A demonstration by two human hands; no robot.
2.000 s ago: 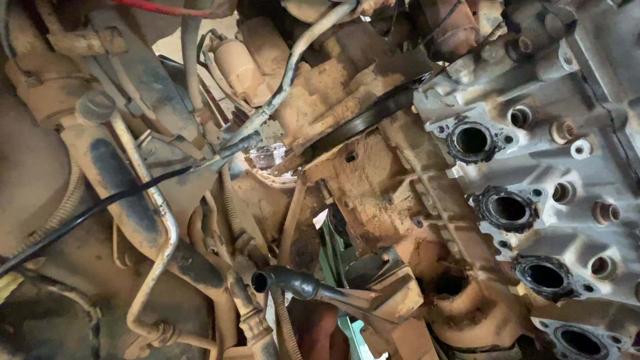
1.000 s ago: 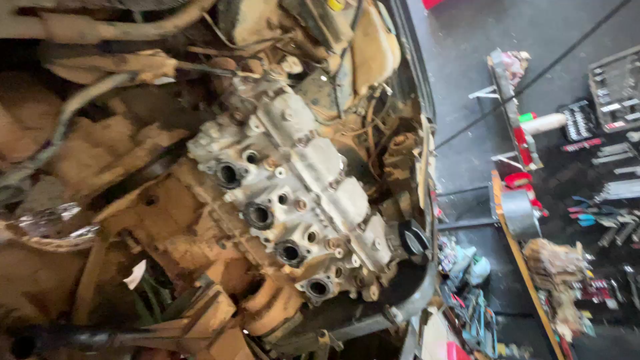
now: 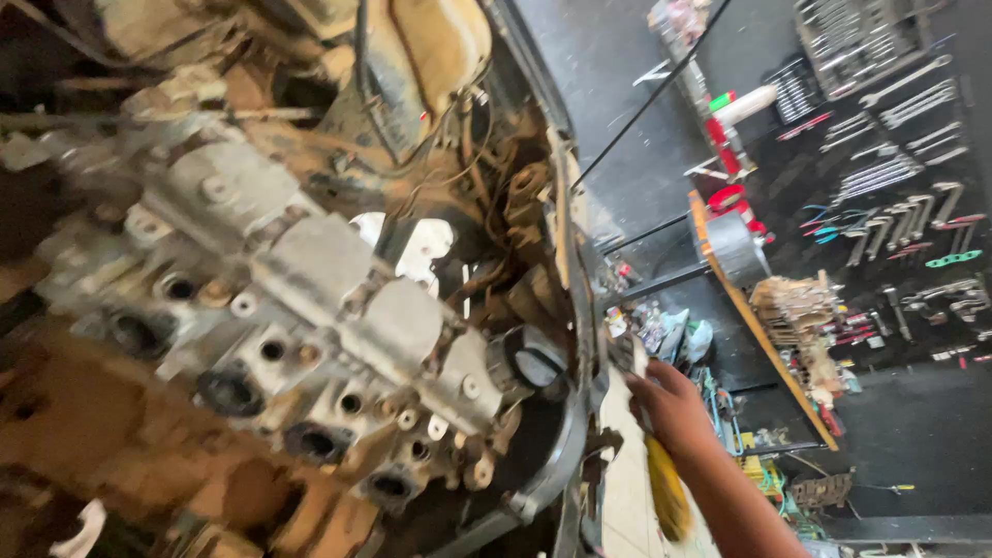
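Note:
My right hand [image 3: 673,407] reaches in from the lower right, its fingers at the front edge of the engine bay, against a small greyish thing [image 3: 626,358]. Blur hides whether the hand grips it. A yellow object [image 3: 666,492] lies just below the hand, along a pale panel [image 3: 626,473]. To the left of the hand is the engine's grey metal cylinder head [image 3: 322,325], with round dark-rimmed ports along its lower side and a black cap [image 3: 536,356] at its right end. My left hand is out of view.
A curved dark hose or pipe [image 3: 554,465] runs below the cap, beside the bay's rim [image 3: 570,232]. Beyond it are a wood-edged bench [image 3: 763,325], a red-and-grey stand [image 3: 725,147], and spread wrenches [image 3: 918,101], pliers [image 3: 833,225] and sockets. A thin dark rod [image 3: 655,89] crosses there.
My right hand has come into view at the bay's edge; neither earlier frame shows it. The view has swung from deep in the engine bay towards the tools.

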